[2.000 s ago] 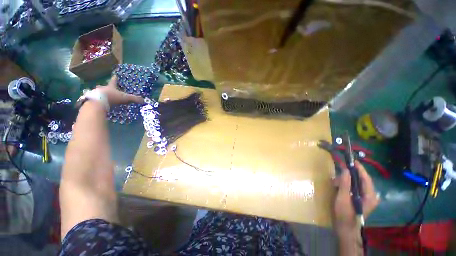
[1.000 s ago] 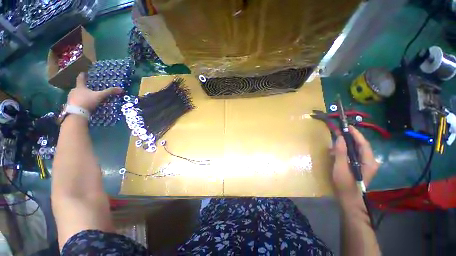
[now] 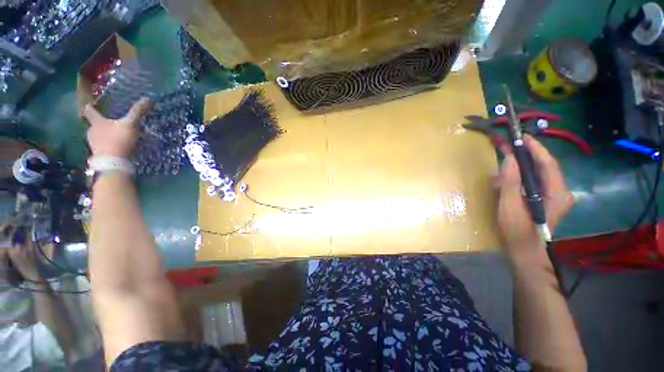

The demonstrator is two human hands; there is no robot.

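Note:
My left hand [image 3: 113,136] is at the left, thumb and fingers spread around the near edge of a blurred blue-grey panel [image 3: 137,81], which overlaps the small box. More dotted panels [image 3: 166,131] lie beside it. My right hand [image 3: 533,190] holds a soldering iron [image 3: 527,173] by its black handle, tip up, over the red-handled cutters [image 3: 557,131]. A bundle of dark lead wires [image 3: 244,138] with white discs [image 3: 206,168] lies on the tan board [image 3: 378,167]. Two single wired discs lie below it; one disc [image 3: 243,187] is nearer the bundle.
A large cardboard box [image 3: 349,36] and a black spiral grille [image 3: 371,78] stand at the top. A small box with reddish contents [image 3: 102,73] is at upper left. A yellow-and-black tin [image 3: 560,69], solder reel [image 3: 648,25] and cords are at right. Another person's hand [image 3: 25,254] shows at far left.
My left hand has moved slightly up and away from the bundle, and a blurred panel now overlaps the small box. My right hand still holds the iron. The view has shifted.

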